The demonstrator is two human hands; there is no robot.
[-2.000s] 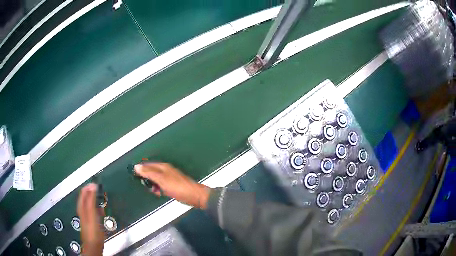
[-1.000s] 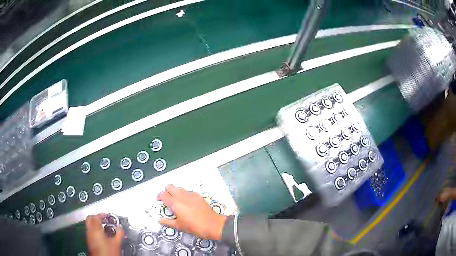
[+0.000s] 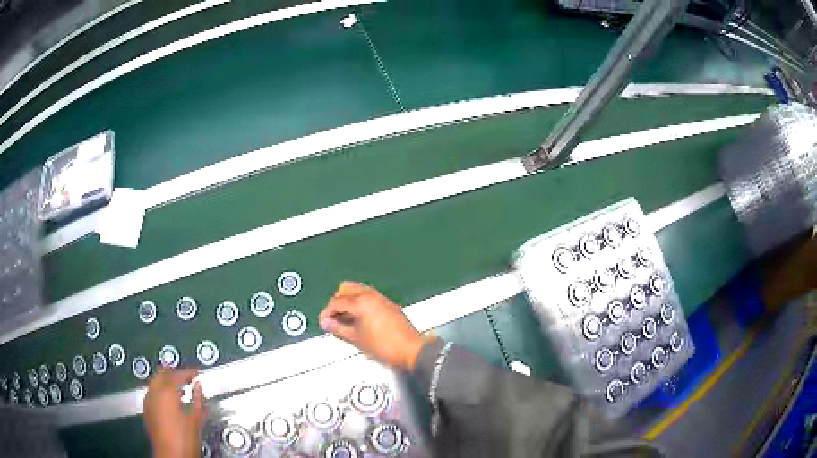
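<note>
Round silver-ringed parts with pale centres [image 3: 227,312] lie in loose rows on the green belt. A clear tray [image 3: 300,402] with round parts in its pockets is at the bottom, cut off by the picture's edge. My left hand [image 3: 175,407] is at the tray's left end by the white rail, blurred, fingers pointing up; whether it holds anything cannot be told. My right hand [image 3: 372,322] is over the rail above the tray, fingertips drawn together beside the nearest belt part; no part shows between them.
Another filled clear tray [image 3: 609,309] lies right, across the rail. A tall tray stack [image 3: 775,174] stands far right. A grey post [image 3: 609,85] rises from the middle rail. A clear container [image 3: 79,179], white slip [image 3: 123,217] and translucent stack [image 3: 20,250] are left. Blue bins [image 3: 708,344] are lower right.
Both hands moved from over the belt onto the near tray; now my right hand has lifted back to the rail and my left hand is at the tray's left end. The view has shifted.
</note>
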